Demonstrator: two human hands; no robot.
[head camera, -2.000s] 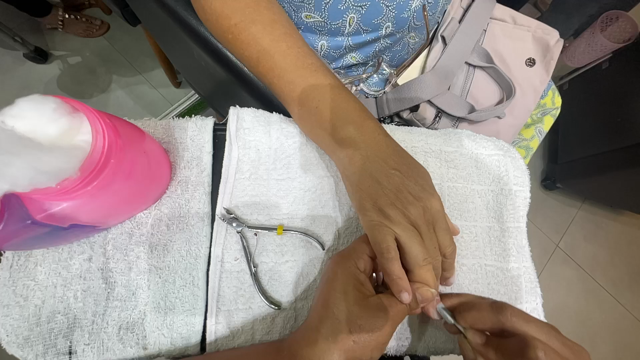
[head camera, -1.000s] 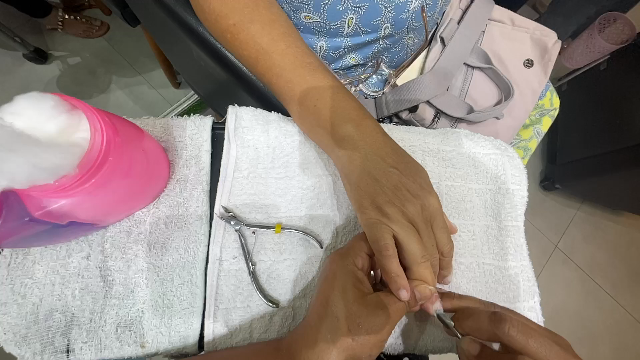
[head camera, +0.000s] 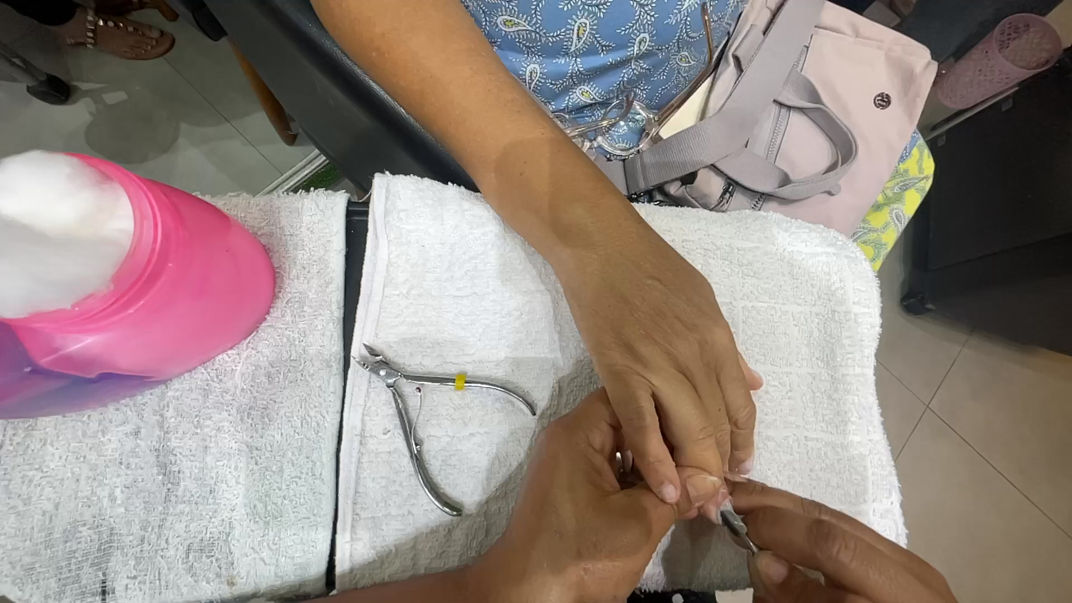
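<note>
My left hand grips a fingertip of another person's hand, which lies palm down over a white towel. In my right hand is a slim metal manicure tool, its end at that fingertip; a bit of white material shows at the tip. The exact contact is partly hidden by the fingers. Metal cuticle nippers with a yellow band on one handle lie on the towel, left of my left hand, their handles spread.
A pink container with white cotton stands on a second towel at the left. Beyond the towels are the person's patterned blue clothing, eyeglasses and a pale pink bag. A pink mesh basket is at upper right.
My right hand has shifted slightly with the metal tool, whose visible angle has changed. My left hand keeps its hold on the person's finger.
</note>
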